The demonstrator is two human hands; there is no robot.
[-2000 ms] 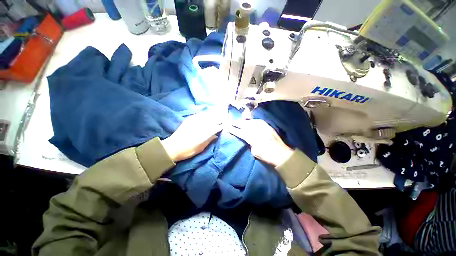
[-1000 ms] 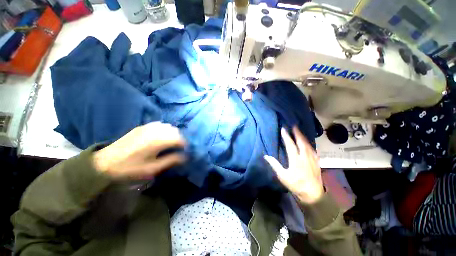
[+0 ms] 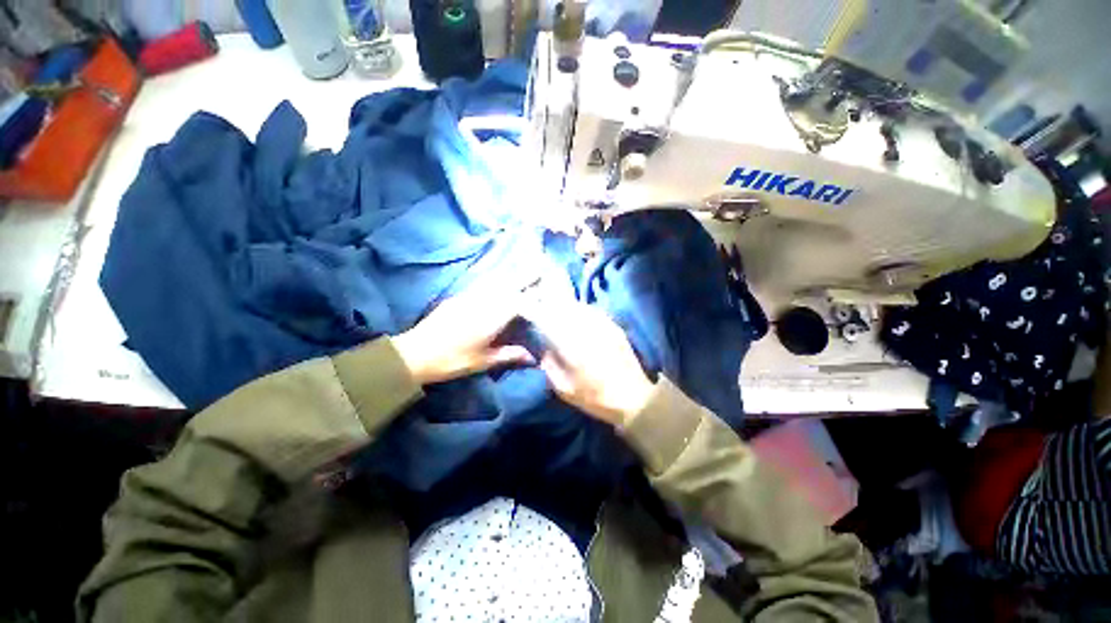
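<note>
The blue garment (image 3: 244, 268) lies bunched over the table left of and under the needle area, and hangs over the front edge. The white sewing machine (image 3: 682, 158) stands right of it, its lamp glaring at the needle. My left hand (image 3: 469, 326) and my right hand (image 3: 591, 353) meet just in front of the needle area. Their fingers pinch a fold of the blue garment between them. The fingertips are partly washed out by glare. The presser foot is hard to make out.
An orange tray (image 3: 76, 134) and a red thread cone (image 3: 178, 46) are at the far left. A bottle (image 3: 314, 37), a glass jar (image 3: 369, 39) and a dark cone (image 3: 448, 37) stand behind. A black disc (image 3: 803, 330) lies under the machine arm. Dark number-print fabric (image 3: 993, 304) hangs right.
My hands were apart on the cloth a second ago. They have come together near the needle area and gathered the cloth between them. The garment's front part is now more bunched.
</note>
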